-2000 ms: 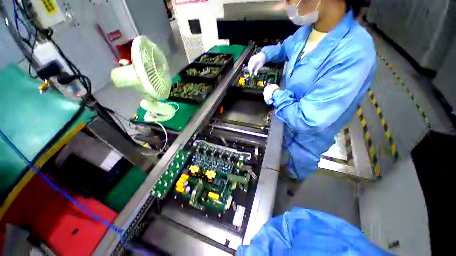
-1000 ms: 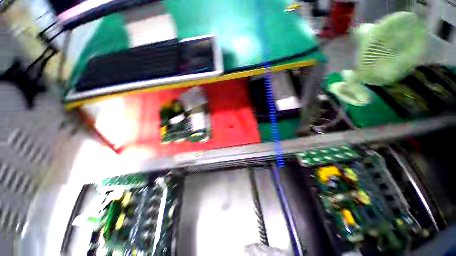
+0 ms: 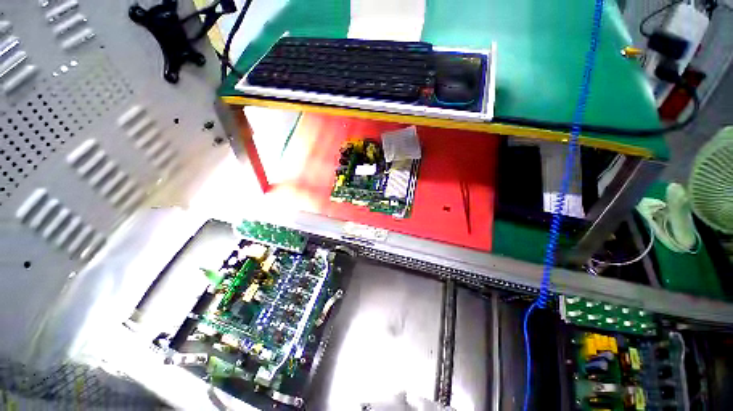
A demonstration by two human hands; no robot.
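A populated green circuit board (image 3: 261, 309) lies in a black pallet (image 3: 173, 261) on the conveyor at the left. A narrow green daughter board (image 3: 239, 282) stands on it, and a green strip with pale dots (image 3: 271, 234) runs along its far edge. A second board with yellow blocks (image 3: 619, 373) lies at the lower right, cut off by the picture's edge, with another dotted strip (image 3: 608, 315) at its far side. Neither hand can be made out; a pale blurred patch at the bottom centre is too unclear to name.
A conveyor rail (image 3: 450, 261) crosses behind the boards. A sample board (image 3: 376, 177) and thin tweezers (image 3: 465, 205) lie on a red mat (image 3: 454, 181) under a green-topped bench (image 3: 538, 72) with a keyboard (image 3: 337, 71). A coiled blue cord (image 3: 564, 181) hangs across. A fan (image 3: 715, 181) stands right.
The view has swung left from the neighbouring worker and right-hand board towards the left board and vented machine. The blue sleeve seen at the bottom two seconds ago is out of view.
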